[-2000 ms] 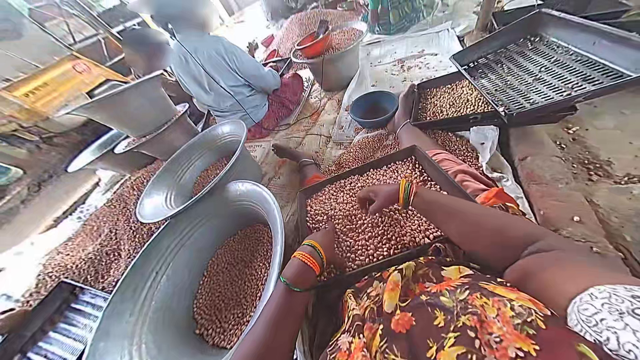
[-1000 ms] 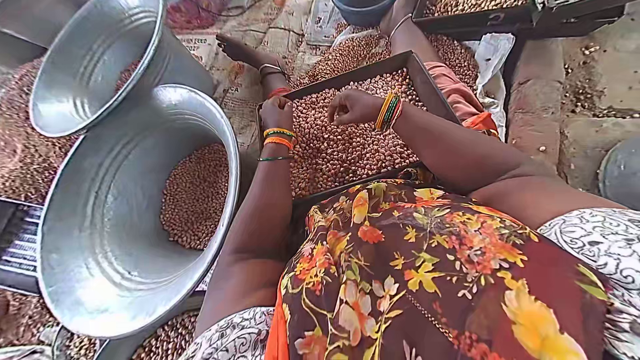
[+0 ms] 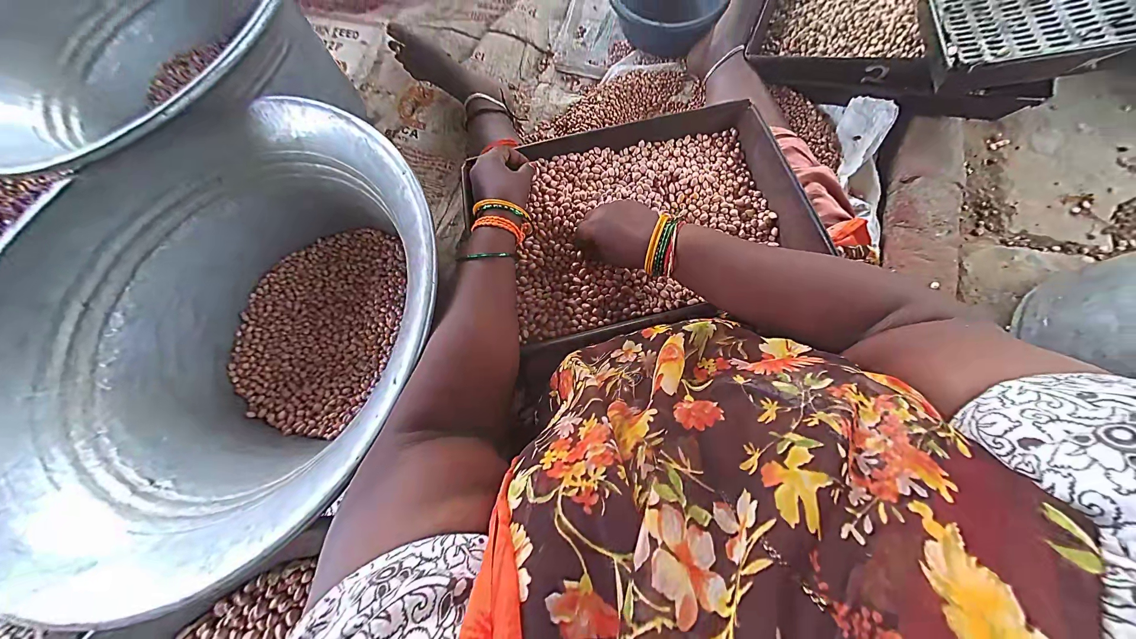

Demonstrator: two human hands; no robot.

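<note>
Shelled peanuts [image 3: 683,177] with reddish-brown skins fill a dark rectangular metal tray [image 3: 792,186] that lies between my outstretched legs. At the tray's left side is my left hand [image 3: 502,174], its fingers curled near the rim; whether it pinches anything cannot be seen. My right hand [image 3: 619,232] rests on the peanuts near the middle, fingers bent downward, and its fingertips are hidden. Bangles circle both wrists. A large metal tub [image 3: 133,373] stands tilted at my left with a heap of similar peanuts [image 3: 319,333] inside.
Another metal tub [image 3: 53,80] is at the upper left. Loose peanuts [image 3: 621,105] lie on printed sacking beyond the tray, near a blue-grey bowl [image 3: 667,27]. At the upper right are a second tray [image 3: 843,69] of peanuts and a slotted metal sieve [image 3: 1038,31].
The view has tipped down since two seconds ago. My left hand has moved from the tray's near left part to its far left side.
</note>
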